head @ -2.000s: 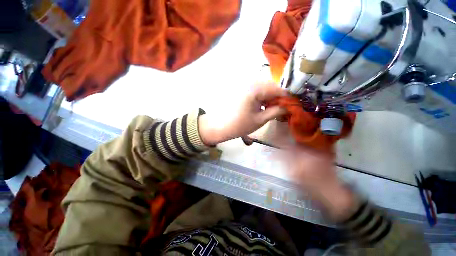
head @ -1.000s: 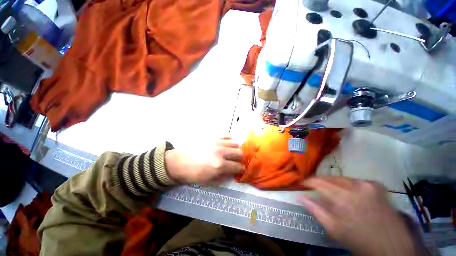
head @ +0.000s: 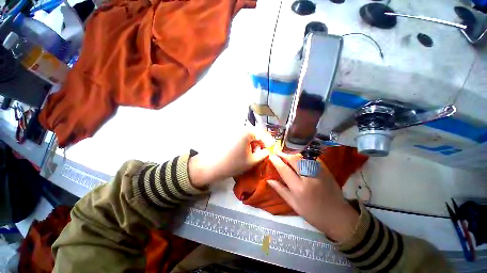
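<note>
The rust-orange garment piece [head: 264, 192] lies bunched on the table under the head of the white sewing machine [head: 406, 64]. Its part by the needle lamp glows yellow-orange. My left hand [head: 227, 157] pinches the fabric's left edge close to the needle area. My right hand [head: 315, 197] lies on the fabric, its fingertips touching it beside my left fingers. The needle and presser foot are mostly hidden by my fingers and the glare.
A large rust-orange garment [head: 144, 58] lies at the upper left. A drink bottle [head: 40, 61] stands beyond it. Snips [head: 463, 229] lie at the right. The ruler edge [head: 229, 229] runs along the front. More orange fabric [head: 45, 240] is below table level.
Both hands have moved up to the needle area and close together; the right came in from the lower right. The machine head appears larger and closer in view.
</note>
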